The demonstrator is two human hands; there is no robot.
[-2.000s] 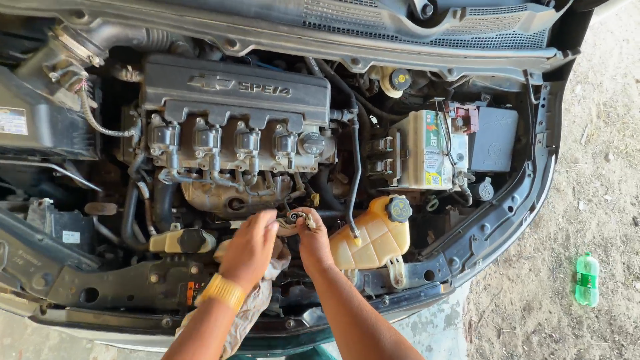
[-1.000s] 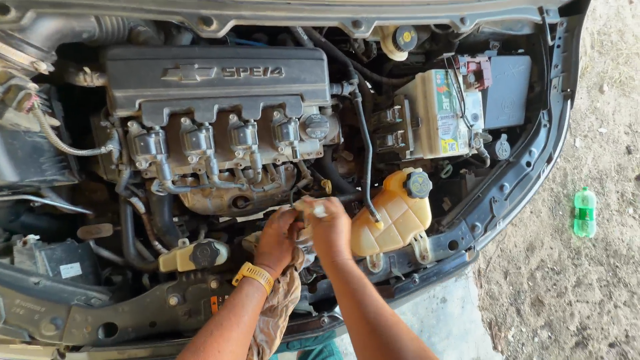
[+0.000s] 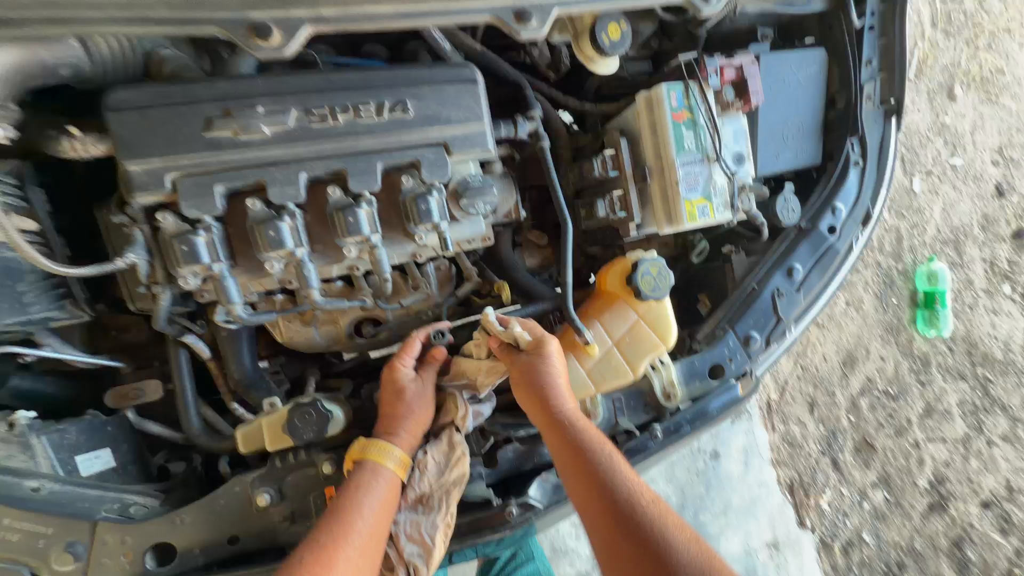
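Observation:
In front of the engine, my left hand (image 3: 412, 380), with a yellow watch at its wrist, pinches a small dark connector (image 3: 440, 337) between thumb and fingers. My right hand (image 3: 538, 360) grips the top of a stained beige cloth (image 3: 436, 496), which hangs down between my forearms. A thin light rod or strip (image 3: 484, 318) shows just behind the fingers; whether it is held cannot be told. The translucent coolant reservoir (image 3: 620, 336) with its dark cap is just right of my right hand. A yellow dipstick handle (image 3: 502, 290) stands behind the hands.
The black Chevrolet engine cover (image 3: 304, 120) lies behind the ignition parts. A car battery (image 3: 688, 160) is at the right rear. A reservoir with a black cap (image 3: 292, 424) sits left of my left wrist. A green plastic bottle (image 3: 934, 298) lies on the ground outside the bumper.
My hands, close together one second ago, are now a little apart. The dark connector has come into sight at my left fingertips, while the cloth top is in my right hand.

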